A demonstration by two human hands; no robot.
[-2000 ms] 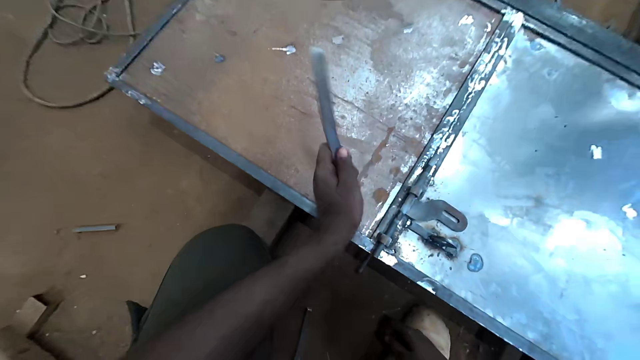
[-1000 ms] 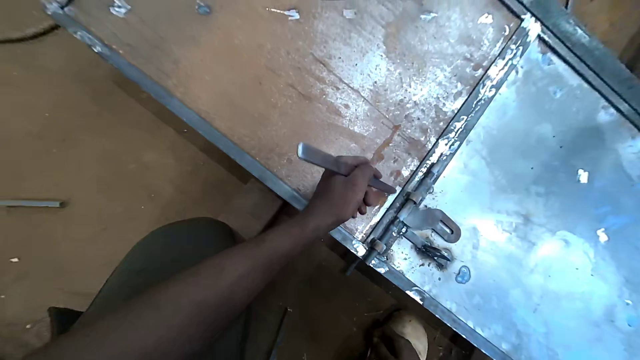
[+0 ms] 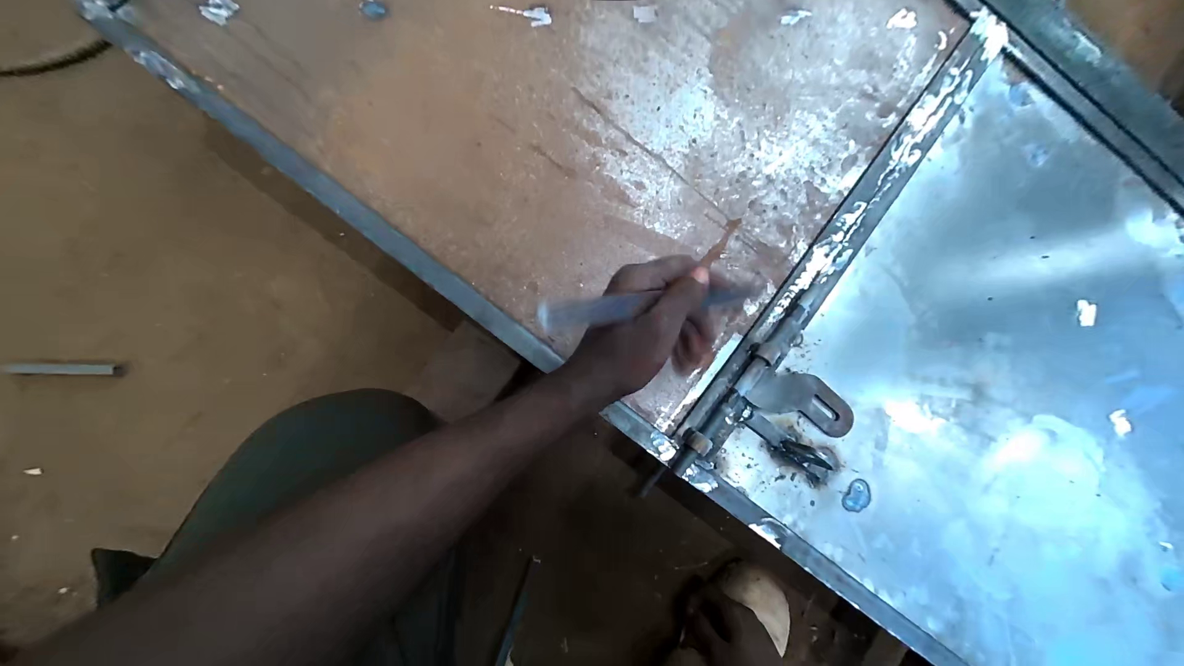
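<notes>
My left hand (image 3: pixel 638 324) is closed around a flat metal bar (image 3: pixel 583 313), blurred, whose ends stick out on both sides of the fist. The hand is over the brownish, scuffed metal panel (image 3: pixel 444 139), just left of the welded seam (image 3: pixel 856 222). Close by, at the lower end of the seam, is a sliding bolt latch (image 3: pixel 708 430) with a slotted hasp plate (image 3: pixel 814 402). A shiny sheet-metal panel (image 3: pixel 999 370) lies to the right of the seam. My right hand is out of sight.
A short metal piece (image 3: pixel 65 369) lies on the brown dirt floor (image 3: pixel 185 277) at left, and a cable (image 3: pixel 55 65) above it. My knee (image 3: pixel 314 444) is below the frame's edge bar (image 3: pixel 370 227). A thin dark rod (image 3: pixel 516 606) and what seems a foot (image 3: pixel 721 620) show at the bottom.
The bar in my left hand was near upright two seconds ago; since then it has tilted over to lie nearly level, with the hand nearer the seam. The view has shifted.
</notes>
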